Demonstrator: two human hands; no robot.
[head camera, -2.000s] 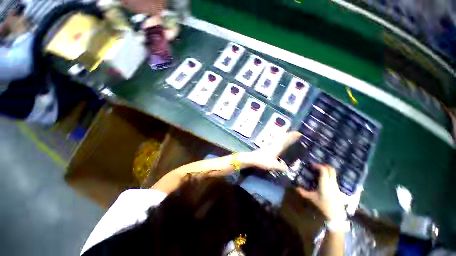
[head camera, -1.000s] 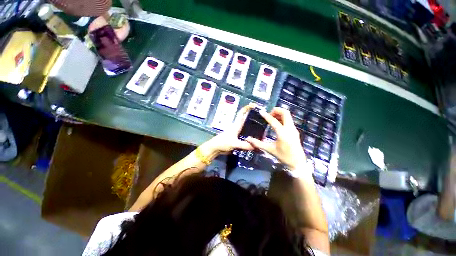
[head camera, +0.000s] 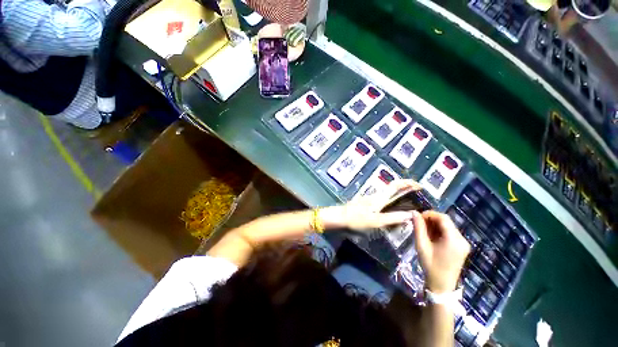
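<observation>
My left hand (head camera: 369, 211) holds a dark phone (head camera: 412, 202) at the near edge of the phone tray, its face partly hidden by the fingers. My right hand (head camera: 439, 244) is beside it, thumb and finger pinched together near the phone's edge; whether something thin is between them I cannot tell. Several white phones (head camera: 349, 161) lie reverse up in the clear phone tray (head camera: 332, 183). The lens tray (head camera: 505, 227) with dark square parts lies at the right, partly behind my right hand.
A lit smartphone (head camera: 274, 66), an open carton (head camera: 223, 64) and a fan (head camera: 281, 8) stand at the back left. A brown waste carton (head camera: 146, 196) holds yellow scraps. A yellow strip (head camera: 511, 192) lies near the pale rail (head camera: 467, 139). Another person's striped sleeve (head camera: 57, 30) shows top left.
The view has turned, so the trays appear tilted. Both hands remain together at the phone; my right fingers have drawn into a pinch at its edge.
</observation>
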